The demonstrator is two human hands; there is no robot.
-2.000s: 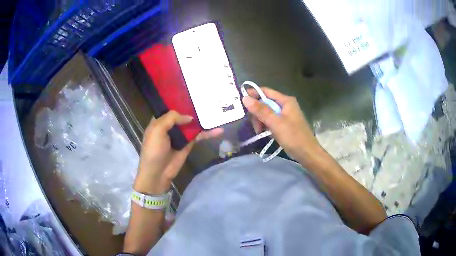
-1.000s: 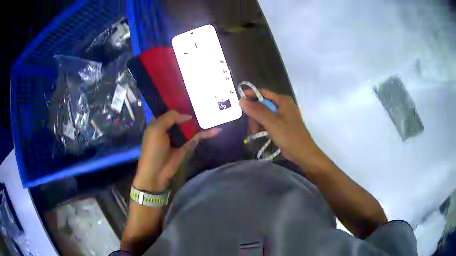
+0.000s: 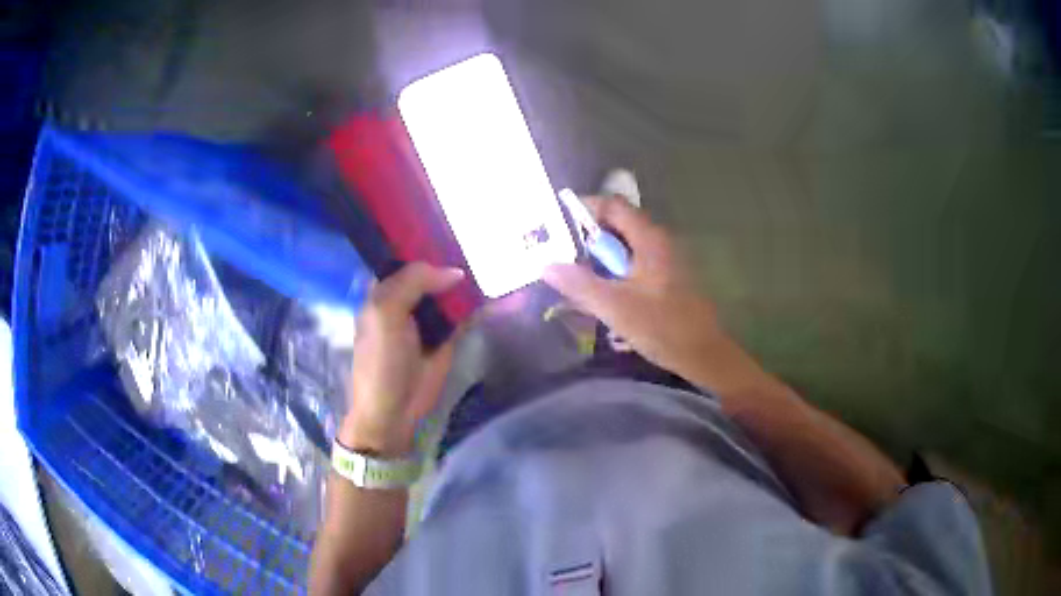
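A smartphone (image 3: 483, 175) with a bright white screen lies in a flip phone case (image 3: 401, 204), red inside and dark at its outer edge. My left hand (image 3: 401, 338) holds the case and phone at their lower end, with a light watch band on the wrist. My right hand (image 3: 640, 279) holds a small white-and-blue item (image 3: 607, 250) with a white strip by the phone's lower right edge. Its thumb is at the phone's lower right corner. A yellowish end hangs below, blurred. The screen content is too bright to read.
A blue lattice crate (image 3: 192, 192) stands at the left, holding clear shiny bagged items (image 3: 209, 361). A green-grey floor (image 3: 838, 233) shows at the right and top, blurred. My grey clothing fills the bottom centre.
The view has swung from the white table to the floor, and the crate sits lower at the left. My right thumb has moved to the phone's lower corner. My left hand still holds the case.
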